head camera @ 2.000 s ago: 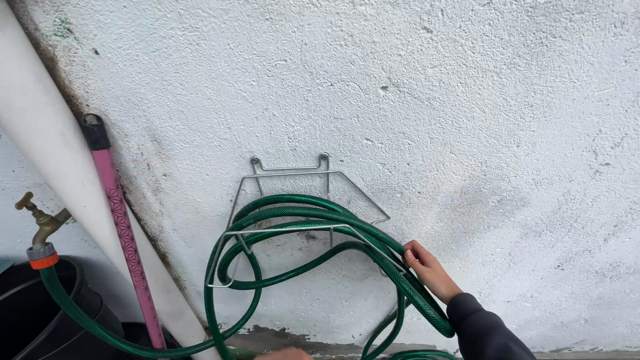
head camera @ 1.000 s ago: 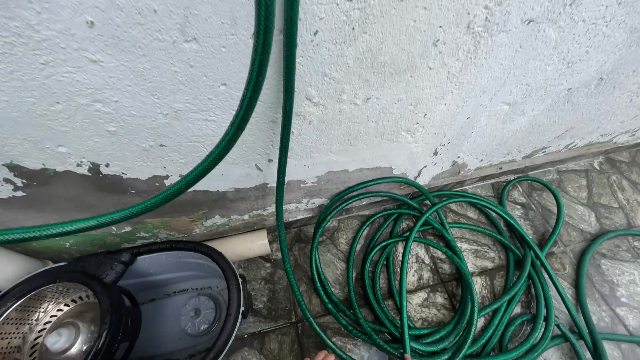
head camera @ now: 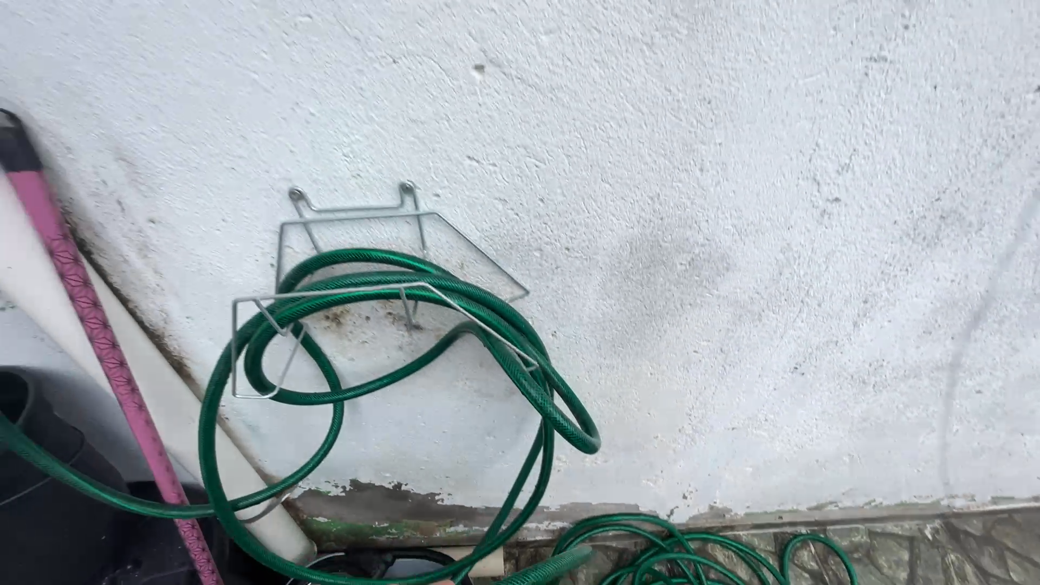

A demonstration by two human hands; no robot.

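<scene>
Several loops of a green garden hose (head camera: 366,288) hang over a wire hose holder (head camera: 357,213) fixed to the wall. Its lower loops hang beneath the holder, and one length runs off to the left edge. More green hose lies coiled on the floor (head camera: 691,552) at the bottom right. Only a sliver of skin, seemingly my left hand (head camera: 443,582), shows at the bottom edge beside the hose; its grip is hidden. A blurred hose length rises near it. My right hand is out of view.
A pink patterned pole (head camera: 106,349) with a black end leans at the left, by a thick white pipe (head camera: 179,414). Black containers (head camera: 49,487) stand at the lower left. Rough white wall (head camera: 731,244) rises behind, with stone paving (head camera: 894,556) at its foot.
Two seconds ago my right hand was on the hose at the holder's right; now it is out of view. The view dropped to the floor coil, then rose to the holder again.
</scene>
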